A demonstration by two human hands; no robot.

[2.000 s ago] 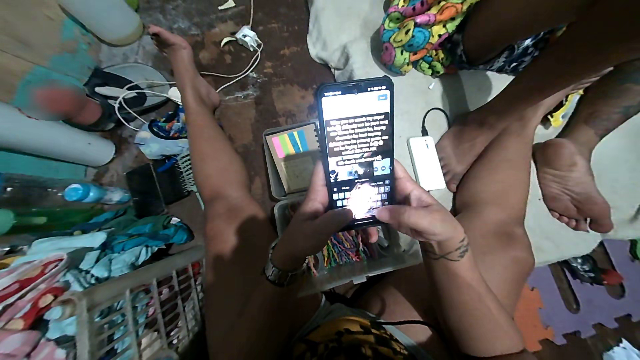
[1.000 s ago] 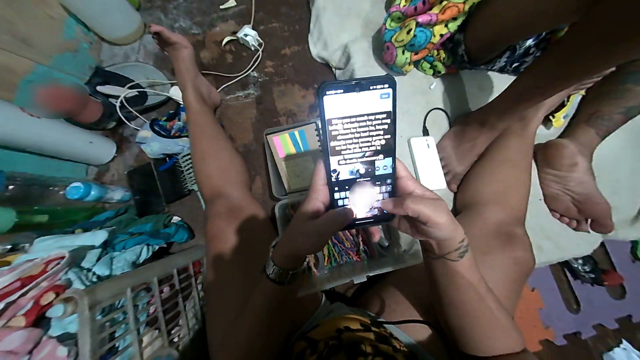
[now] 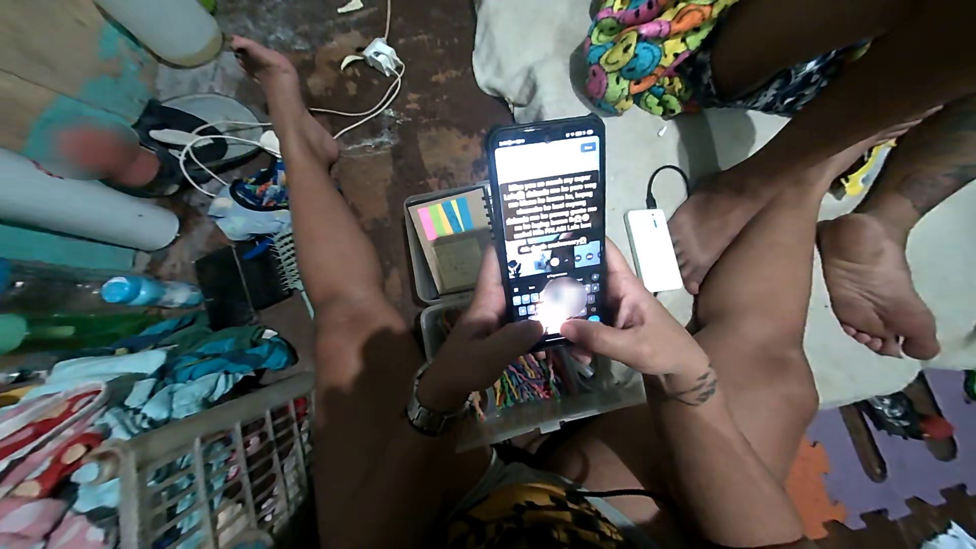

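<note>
A smartphone in a dark case (image 3: 547, 229) stands upright between my hands, its lit screen showing text over an on-screen keyboard. My left hand (image 3: 484, 335) grips its lower left side, thumb near the bottom of the screen. On the lower right side is my right hand (image 3: 629, 324), its thumb also over the keyboard. Below the phone a clear plastic box (image 3: 534, 431) holds bundles of colorful braided cords (image 3: 526, 379). Behind and to the left, a spiral notebook with colored sticky tabs (image 3: 450, 236) rests in a tray, partly hidden by the phone.
A white power bank (image 3: 653, 250) with a black cable lies on a pale cloth (image 3: 724, 160). Another person's bare foot (image 3: 877, 282) is at the right. A plastic basket (image 3: 213, 427) and clothes (image 3: 160, 374) are at lower left, plastic bottles (image 3: 149, 291) above. White cables (image 3: 389, 95) cross the floor.
</note>
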